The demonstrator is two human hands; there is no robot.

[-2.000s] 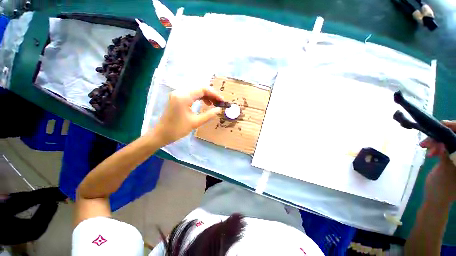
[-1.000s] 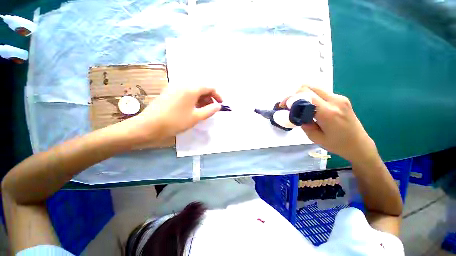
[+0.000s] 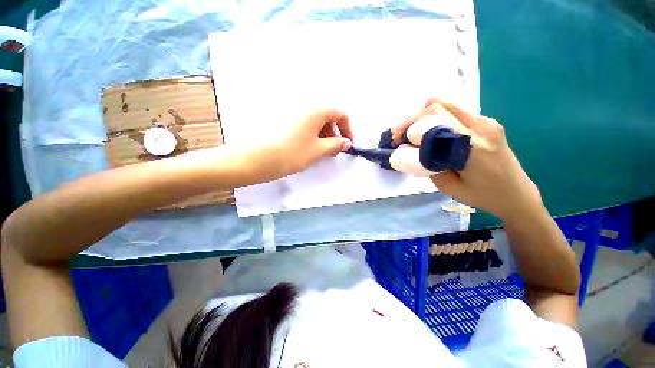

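Note:
My right hand (image 3: 477, 162) grips a black and pale figure body (image 3: 413, 158) above the white board. Its black block-like end faces up toward the camera and its dark legs point left. My left hand (image 3: 316, 147) is at the tip of one leg, thumb and finger pinched together. The small dark part it held is barely visible between the fingertips, touching or right at the leg tip. A white glue dish (image 3: 159, 141) sits on the stained cardboard pad (image 3: 165, 108) at the left.
The white board (image 3: 323, 79) lies on a wrinkled pale sheet (image 3: 86, 57) taped to the green table (image 3: 560, 108). Two white pointed bottles (image 3: 11, 39) show at the left edge. A blue crate (image 3: 452, 313) with rows of figures stands below the table's front edge.
My left hand has left the glue dish and moved right to the figure's leg tip. My right hand has brought the figure in over the white board. The view has shifted right.

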